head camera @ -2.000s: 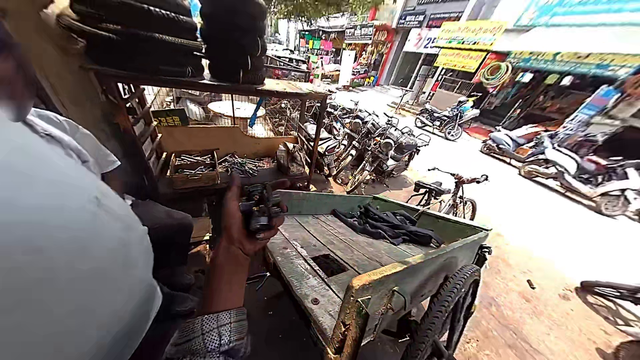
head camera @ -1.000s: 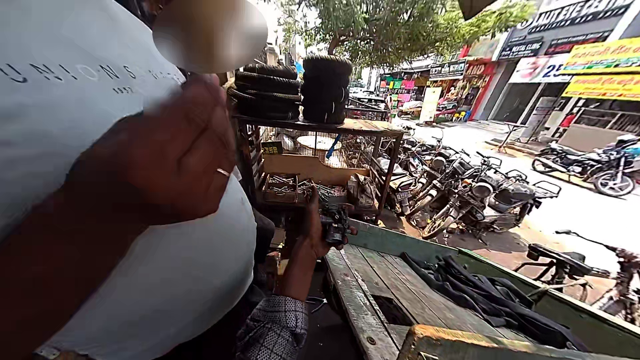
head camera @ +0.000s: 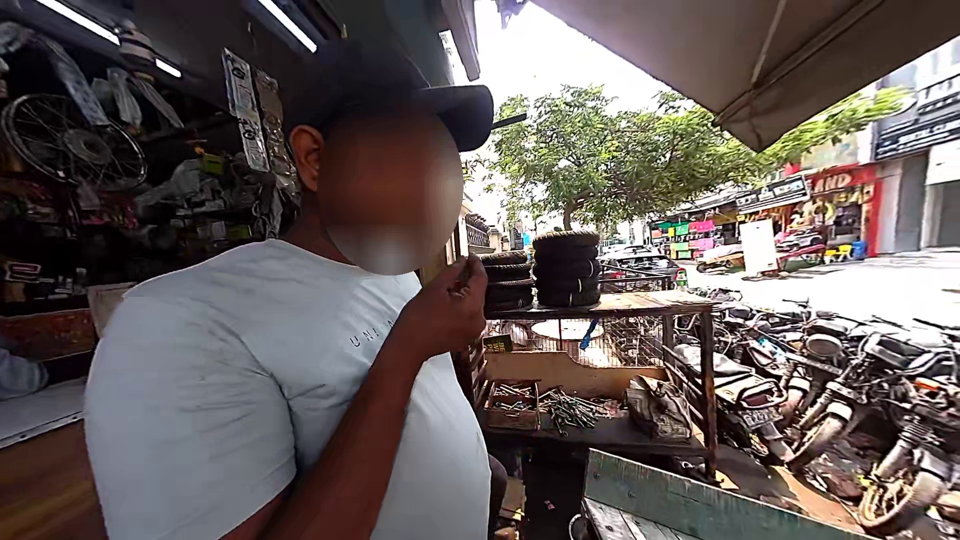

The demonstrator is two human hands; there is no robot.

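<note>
Neither my left hand nor my right hand shows in the head view. A person in a white T-shirt (head camera: 300,390) and dark cap stands close at the left, one hand (head camera: 450,311) raised near the chin with its fingers bent; whether it holds anything small cannot be told. Behind the person, stacks of black tyres (head camera: 566,270) rest on a worn table (head camera: 645,302). On the lower shelf lie a wooden tray (head camera: 513,418) of metal parts, a loose heap of metal pieces (head camera: 570,410) and a crumpled bag (head camera: 660,409).
The green side board (head camera: 675,499) of a wooden cart crosses the lower right. Parked motorcycles (head camera: 840,390) crowd the right side. A shop with a hanging spoked wheel (head camera: 75,142) is at the left, and a canopy (head camera: 750,52) hangs overhead.
The view has swung up and left. My checked-sleeved hand, holding a dark object in both earlier frames, has left the view. The person's hand has moved nearer the chin since one second ago.
</note>
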